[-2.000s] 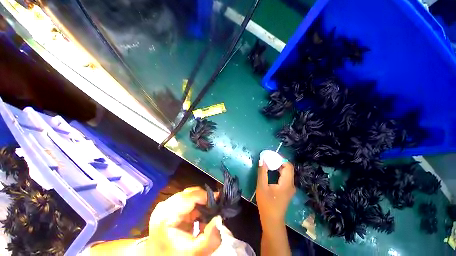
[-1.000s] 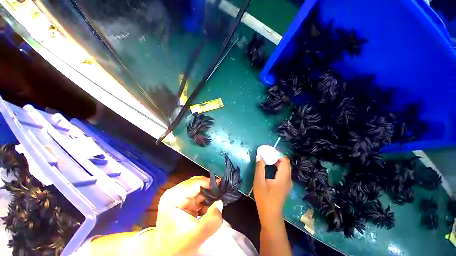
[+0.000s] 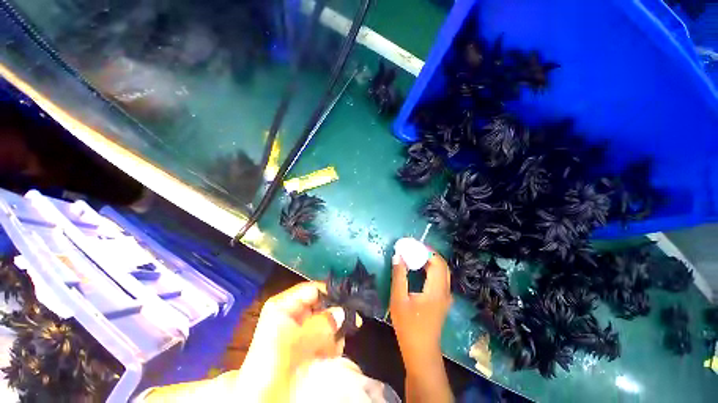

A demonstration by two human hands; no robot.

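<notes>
My left hand (image 3: 295, 334) is at the bottom centre, its fingertips pinching a black spiky cluster (image 3: 356, 295) over the bench's near edge. Glare washes out part of the hand. My right hand (image 3: 422, 307) holds a small white glue bottle (image 3: 411, 253) between thumb and fingers, its thin nozzle pointing up and away. The bottle is to the right of the held cluster and apart from it. Many loose clusters (image 3: 543, 212) lie heaped to the right of the bottle. A single cluster (image 3: 301, 218) lies on the green bench ahead of my left hand.
A tipped blue crate (image 3: 622, 102) stands behind the heap at the right. A lilac-looking crate (image 3: 118, 275) with clusters is at the left. Black cables (image 3: 303, 138) hang before a clear panel. A yellow strip (image 3: 312, 180) and a tan scrap (image 3: 481, 354) lie on the green bench (image 3: 370, 173).
The view has shifted slightly. The cluster in my left hand has turned, and my fingers cover more of its lower part. The glue bottle stays in my right hand.
</notes>
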